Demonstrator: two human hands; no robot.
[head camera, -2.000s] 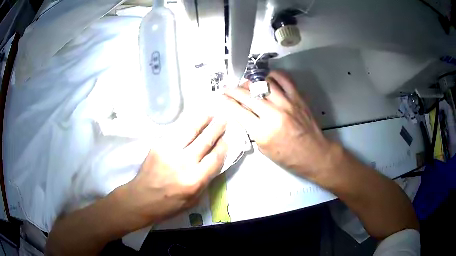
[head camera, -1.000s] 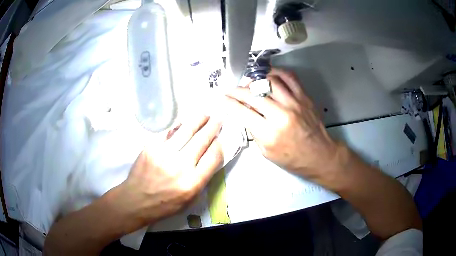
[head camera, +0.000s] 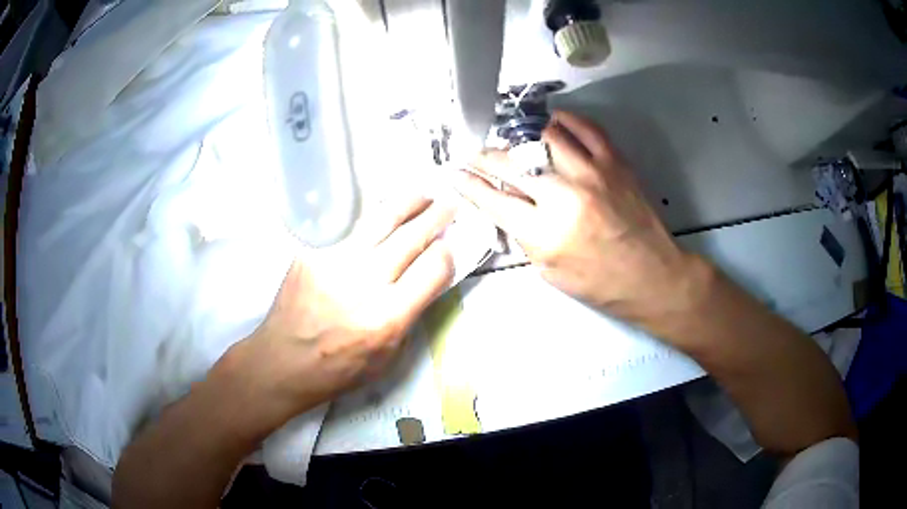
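White fabric panels (head camera: 109, 258) lie spread over the left of the table and run under the machine head, overexposed near the needle. My left hand (head camera: 363, 288) lies palm down on the white fabric, left of and below the needle area, fingers towards it. My right hand (head camera: 597, 229) is at the fabric edge just right of the needle, fingertips close together by the presser foot, partly behind the tension dial (head camera: 524, 124). Glare hides what the fingertips touch. The presser foot area (head camera: 440, 146) shows only as small dark marks.
A long white rounded paddle (head camera: 310, 129) hangs left of the needle. The machine arm (head camera: 686, 70) spans the upper right, with a cream knob (head camera: 582, 44). Yellow tape (head camera: 457, 383) and a brown patch (head camera: 410, 430) mark the front edge. Blue cloth (head camera: 875, 363) is at right.
The view has shifted slightly. Both hands stay at the needle area in nearly the same pose. The fabric edge between them looks shorter, and a fabric end below the left wrist hangs more openly.
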